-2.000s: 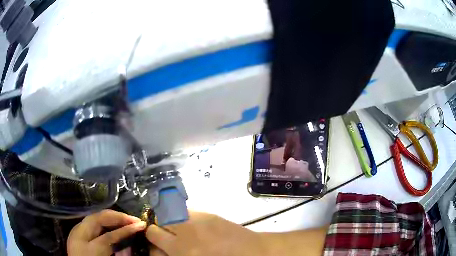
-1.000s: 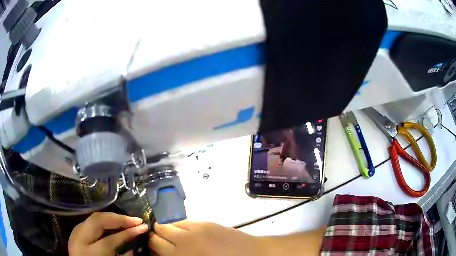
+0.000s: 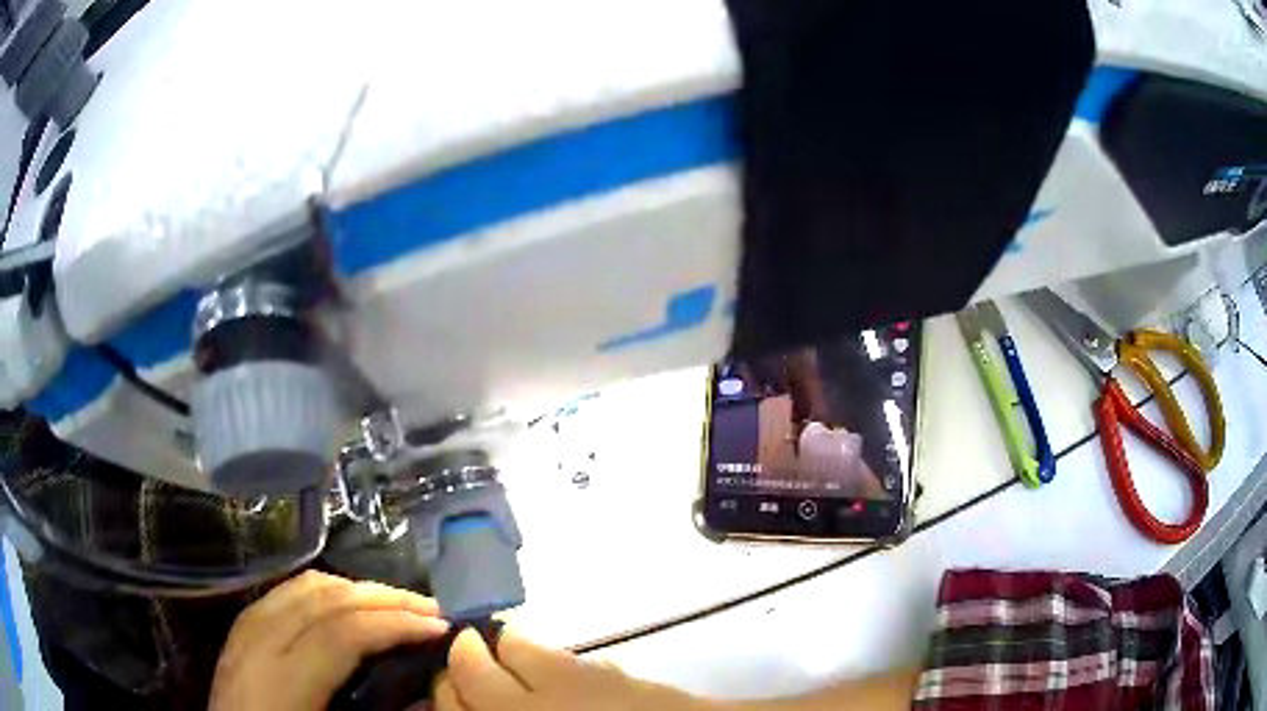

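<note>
The dark plaid garment (image 3: 181,535) lies at the lower left, under the sewing machine head (image 3: 528,250). My left hand (image 3: 320,639) and my right hand (image 3: 521,674) meet at the bottom, fingertips almost touching, and pinch black cloth (image 3: 403,674) between them. The hands are cut off by the bottom edge. The grey attachment (image 3: 477,563) sits just above my fingertips. The needle and presser foot are hidden behind the grey tension knob (image 3: 264,424) and the metal parts beside it.
A smartphone (image 3: 813,445) stands or lies behind my right forearm, its screen lit. Green and blue snips (image 3: 1012,396) and scissors with red and orange-yellow handles (image 3: 1153,431) lie right of it. A curved shiny guard (image 3: 167,576) crosses the left side. The control panel (image 3: 1195,160) is upper right.
Both hands have shifted slightly right, now directly below the grey attachment. The yellowish plaid edge earlier seen at the fingertips is no longer visible; black cloth shows there. The phone picture has changed.
</note>
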